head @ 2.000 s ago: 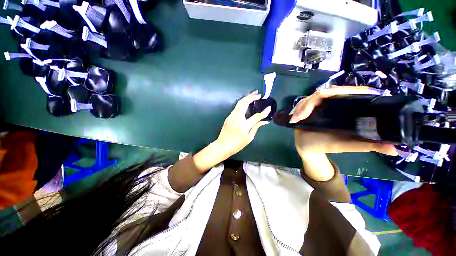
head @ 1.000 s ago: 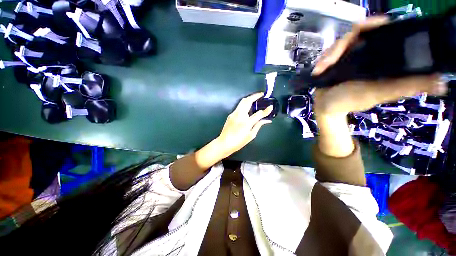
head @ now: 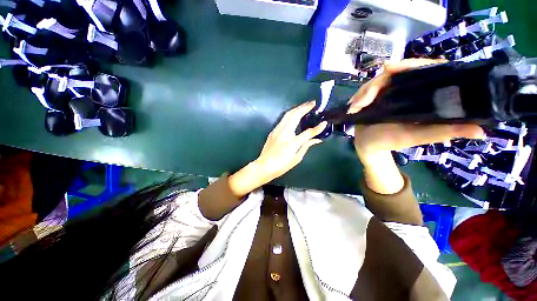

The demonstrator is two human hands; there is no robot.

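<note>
My left hand (head: 289, 141) holds a small black module (head: 308, 123) by its sides on the green mat. A pale ribbon cable (head: 325, 96) sticks up from the module. My right hand (head: 383, 111) grips a thick black electric screwdriver (head: 436, 94) with a pale label. The driver lies nearly level and its front end reaches the module's right edge. The bit is too small to make out. A second module just right of the held one is mostly hidden by the driver and my right hand.
A blue-sided screw feeder (head: 377, 44) stands behind my right hand. A white box (head: 271, 10) is left of it. Modules with pale cables lie spread at left (head: 108, 89) and heaped at right (head: 465, 164). The dark-green mat (head: 200, 106) runs beneath. Red clothing (head: 486, 244) shows at lower right.
The screwdriver and my right hand went from the held module to the feeder's front, then came back left and down to the module. My left hand has stayed nearly in place.
</note>
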